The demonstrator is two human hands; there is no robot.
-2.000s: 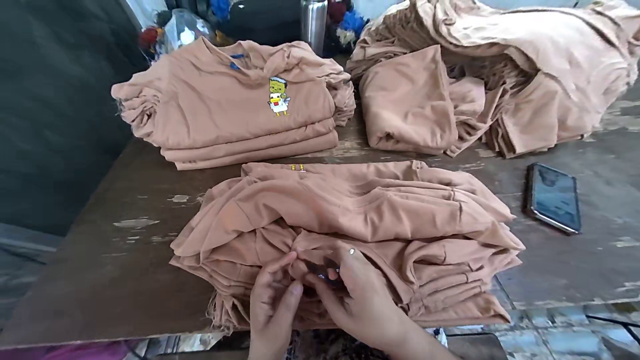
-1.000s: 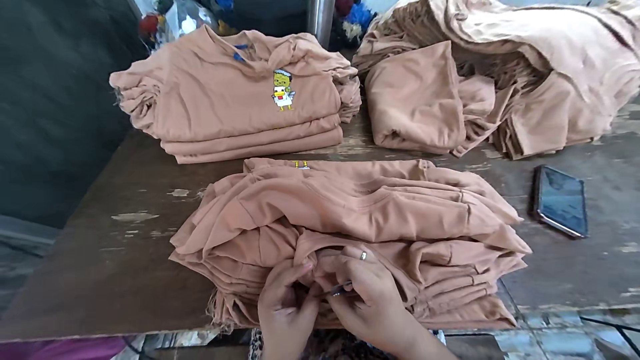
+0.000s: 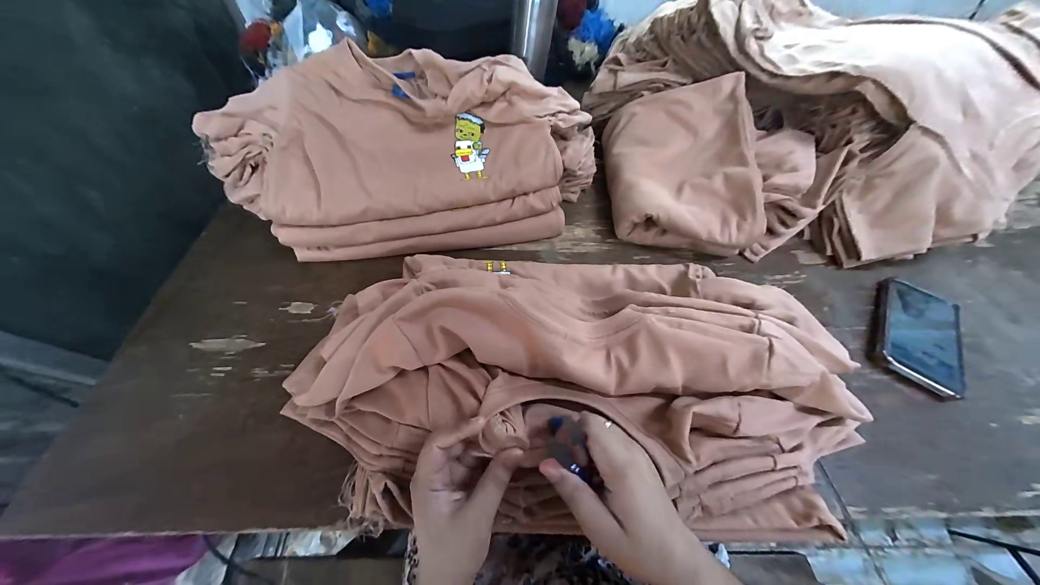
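In front of me lies a thick pile of tan T-shirts, the neckline of the top one spread between my hands. My left hand pinches a bunched bit of that neckline fabric between thumb and fingers. A small dark tool, perhaps thread snips, is in my right hand, partly hidden by the fingers and blurred. The tool is just right of the pinched fabric. Loose threads hang from the pile's left lower corner.
Folded tan T-shirts with a cartoon print are stacked at the back left. A larger heap of tan garments fills the back right. A smartphone lies on the worn wooden table. Behind stand a metal bottle and a clear plastic bag.
My hands have moved slightly apart, and the neckline opening between them shows wider. The dark tool is now more visible in my right hand. The piles and the phone have stayed in place.
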